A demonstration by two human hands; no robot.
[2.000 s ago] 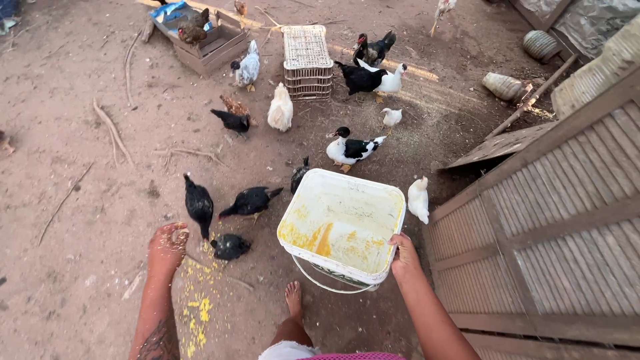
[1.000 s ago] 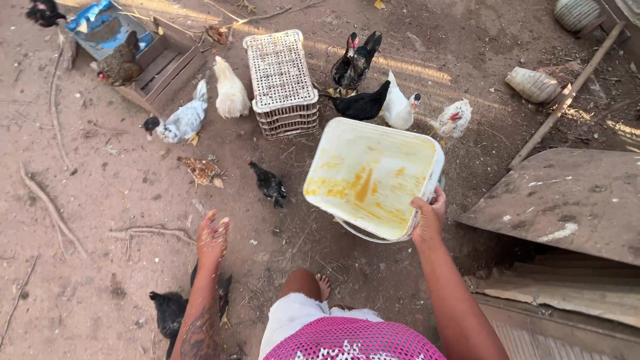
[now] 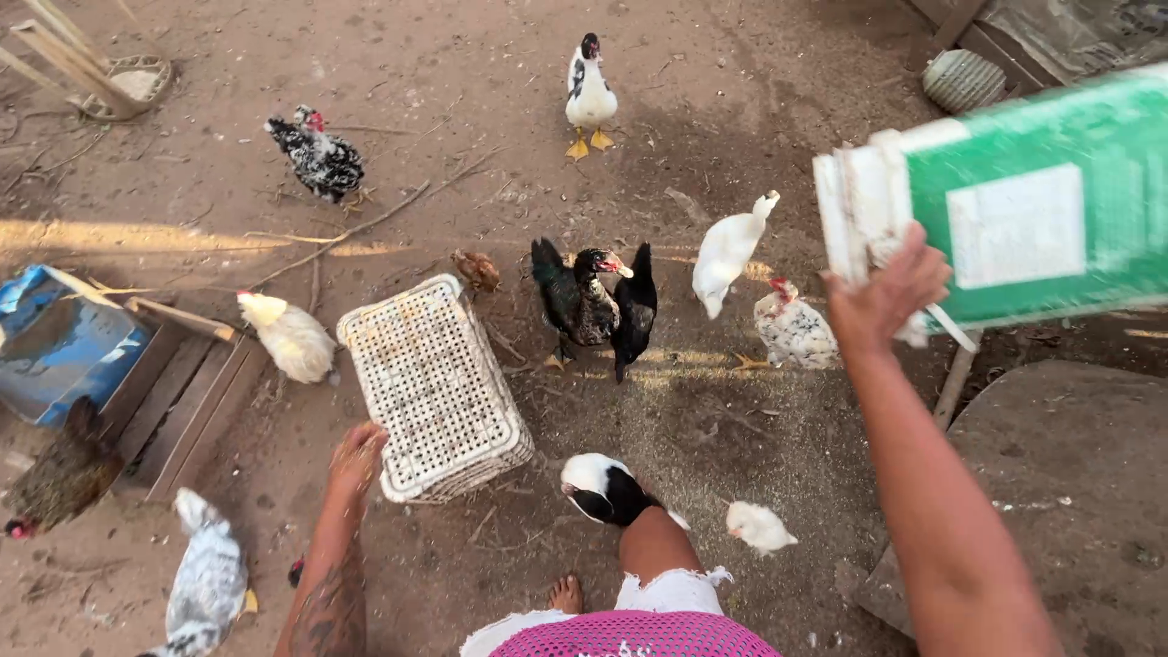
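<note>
My right hand (image 3: 890, 287) grips the rim of a green and white plastic bucket (image 3: 1022, 201), tipped on its side at the upper right, with its inside hidden and its outline blurred. Bits of feed cling to my left hand (image 3: 358, 456), which is held low beside an upside-down white plastic crate (image 3: 429, 383); whether its fingers are apart is unclear, and nothing shows in it. Between my hands stand a dark duck (image 3: 584, 297), a black bird (image 3: 634, 315) and a black and white duck (image 3: 607, 488). A white duck (image 3: 730, 251) and a speckled chicken (image 3: 794, 324) are left of the bucket.
At the left, a wooden box (image 3: 187, 415) adjoins a blue container (image 3: 68, 342), with a brown hen (image 3: 64, 470) nearby. A chick (image 3: 759, 526) stands near my leg. A weathered board (image 3: 1077, 484) lies lower right. Sticks rise from a round feeder (image 3: 132, 84) upper left.
The bucket has gone from upright, its stained inside showing, to tipped sideways at the upper right, still in my right hand. The view has shifted forward over the yard.
</note>
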